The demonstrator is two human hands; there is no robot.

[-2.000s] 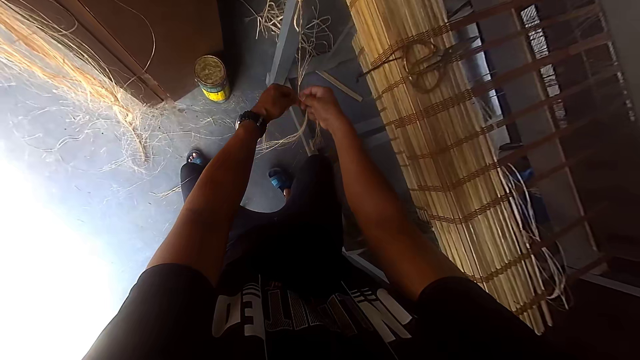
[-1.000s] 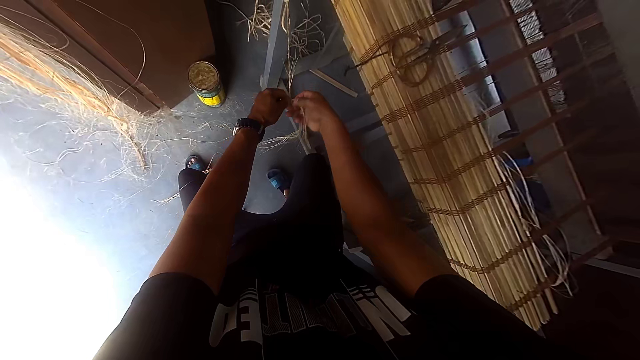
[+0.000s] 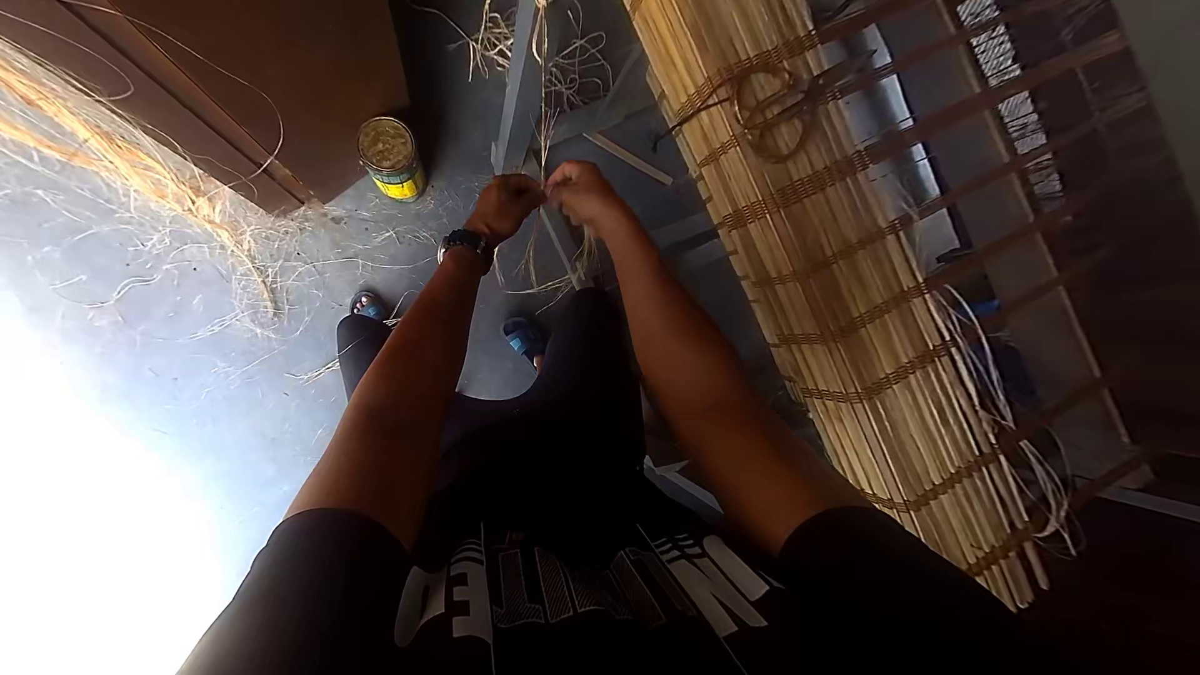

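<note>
My left hand (image 3: 506, 204), with a watch on its wrist, and my right hand (image 3: 583, 195) meet fingertip to fingertip at upper middle. Both pinch a bundle of thin pale fibre strands (image 3: 544, 127) that runs up past a grey metal bar (image 3: 517, 103). Loose ends of the strands hang below the fingers. To the right lies a mat of pale slats (image 3: 834, 244), bound by rows of brown cord. Scissors (image 3: 778, 111) with round handles rest on its upper part. How the strands cross between my fingertips is too small to tell.
A tin can (image 3: 389, 159) with a yellow label stands on the floor beside a brown cabinet (image 3: 234, 84). Loose fibres (image 3: 216, 220) are scattered at left. Tangled strands (image 3: 577, 75) lie beyond the bar. White cords (image 3: 1008, 403) hang by the mat's right edge, over a slatted frame (image 3: 1059, 234).
My hands stay together at the strands, with small finger movements. The right hand's fingers are bent differently and sit close against the left fingertips. The scissors and the can have not moved.
</note>
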